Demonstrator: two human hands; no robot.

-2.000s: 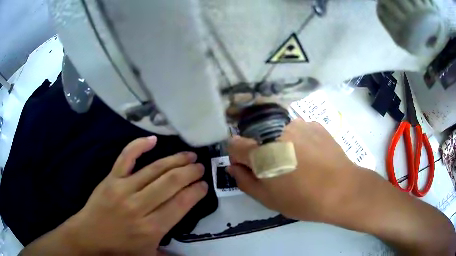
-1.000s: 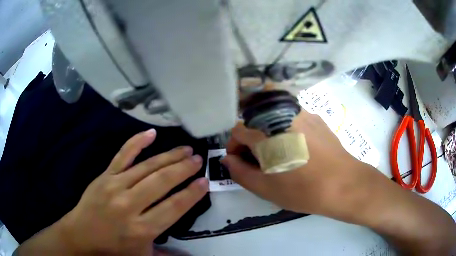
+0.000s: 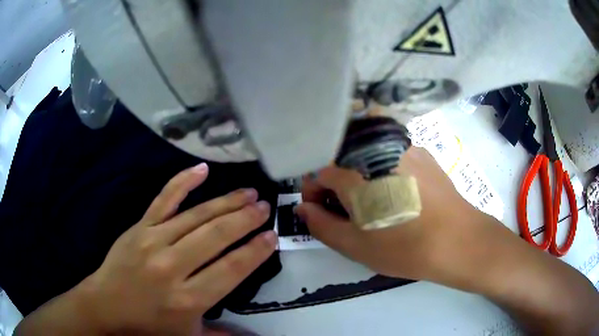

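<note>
The black garment piece (image 3: 85, 190) covers the left of the table. My left hand (image 3: 177, 249) lies flat on it with fingers spread, fingertips near its right edge. The white care label (image 3: 299, 242) lies at that edge with the black brand label (image 3: 288, 220) on it. My right hand (image 3: 400, 230) pinches the right side of the labels between thumb and forefinger; the thread tension knob (image 3: 386, 202) hides part of it. The presser foot and needle are mostly hidden behind the sewing machine head (image 3: 289, 79).
Scissors with red-orange handles (image 3: 544, 203) lie at the right. The printed label bundle (image 3: 469, 174) with a yellow band lies beyond my right hand. Black strips (image 3: 515, 118) lie behind it. The machine head overhangs my hands.
The machine head shows farther right and nearer than before, as the view has shifted. My hands have kept nearly the same places at the garment edge and labels.
</note>
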